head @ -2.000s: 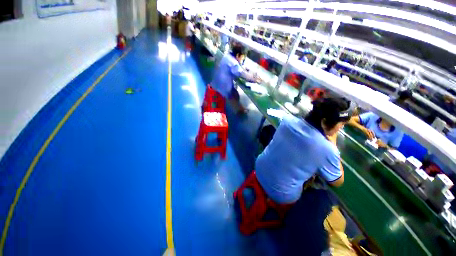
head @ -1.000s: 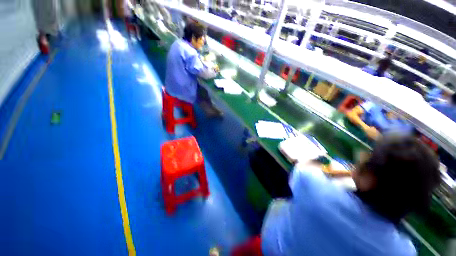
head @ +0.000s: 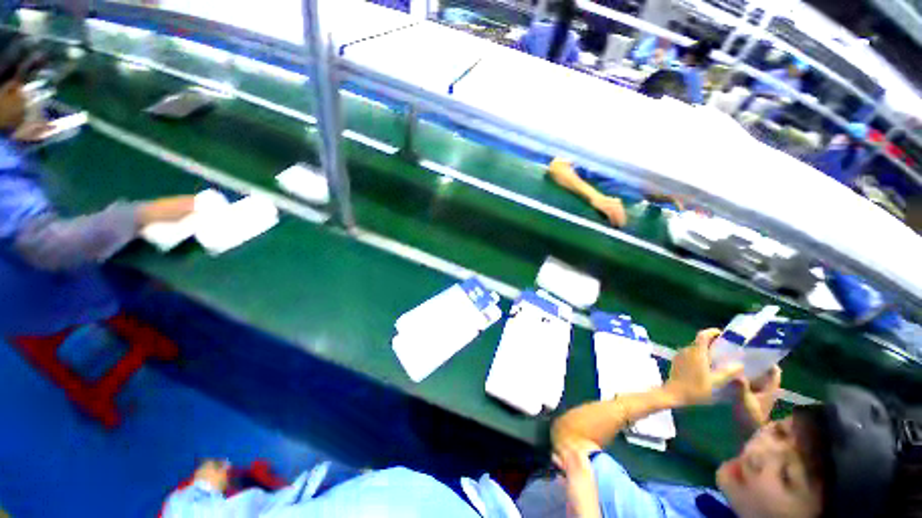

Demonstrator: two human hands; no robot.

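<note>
Three groups of white flat box blanks with blue printed ends lie on the green belt: left (head: 445,329), middle (head: 531,354) and right (head: 632,374). A small hand (head: 212,473) shows at the lower left beside a red surface; it may be my left hand, but whether it grips anything is unclear. Another hand or forearm (head: 578,481) at the bottom touches the seated worker's arm; I cannot tell if it is my right. The capped worker at the lower right holds a blue-and-white blank (head: 753,349) in both hands.
A worker's sleeve (head: 86,231) reaches over white pieces (head: 238,223) at the left. A red stool (head: 96,364) stands below. A metal post (head: 329,132) rises to the white upper shelf (head: 566,96). Another person's arm (head: 586,190) lies across the line.
The view has swung right and down, closer to the belt. The aisle has left the picture. The blanks and the capped worker's hands now show clearly, and hands appear along the bottom.
</note>
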